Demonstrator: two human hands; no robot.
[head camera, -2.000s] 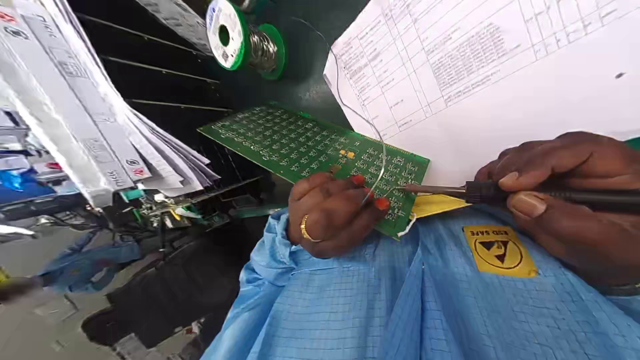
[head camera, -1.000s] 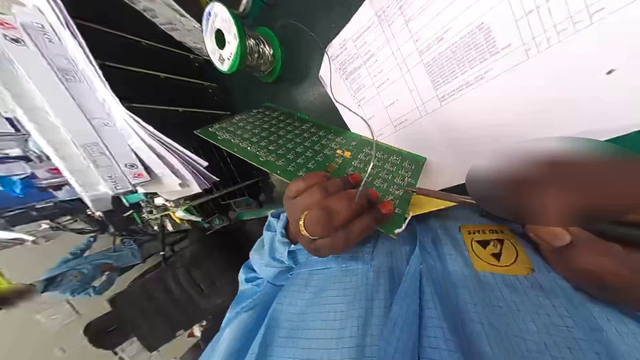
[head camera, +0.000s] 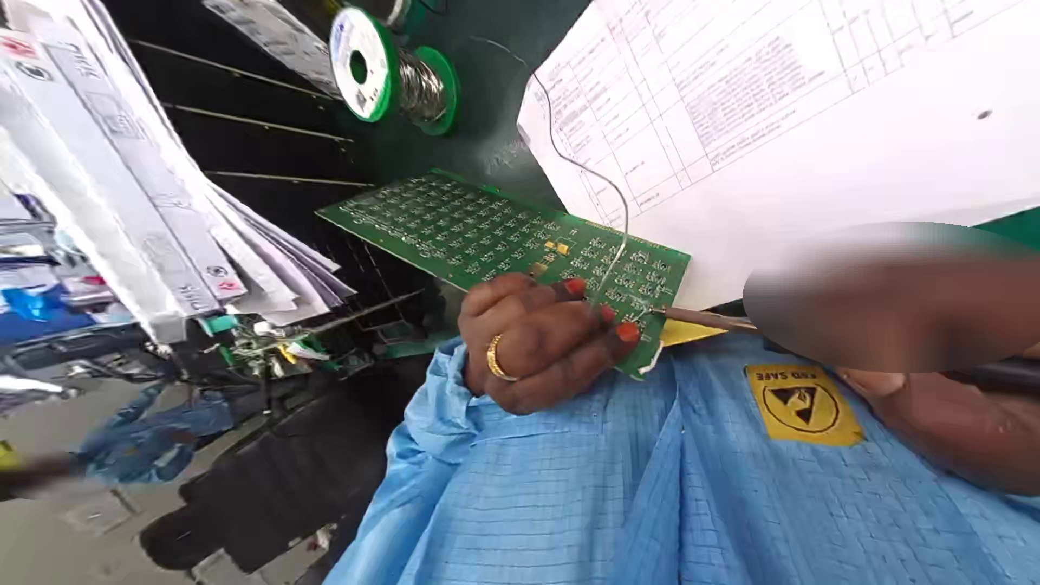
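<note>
My left hand (head camera: 540, 345), with a gold ring, is closed around a solder wire (head camera: 621, 203) over the right part of a green circuit board (head camera: 479, 236). The wire's lower end points down at the board between my fingers. From the right, my right hand (head camera: 918, 349), partly blurred, grips a soldering iron (head camera: 703, 318) whose tip meets the board near its right edge. The iron's handle is mostly hidden by the hand and the blur. A yellow piece (head camera: 691, 331) shows beneath the tip, beside the board's edge.
A solder spool (head camera: 422, 89) with green flanges stands on the dark green mat behind the board. Printed sheets (head camera: 780, 162) lie at the upper right. A stack of papers (head camera: 122, 179) hangs at the left beside black racking (head camera: 268, 146). Another person (head camera: 154, 439) in blue is at the lower left.
Little has plainly changed at the board: the iron's tip stays near its right edge and my left hand keeps its grip. The solder wire's bend has shifted slightly.
</note>
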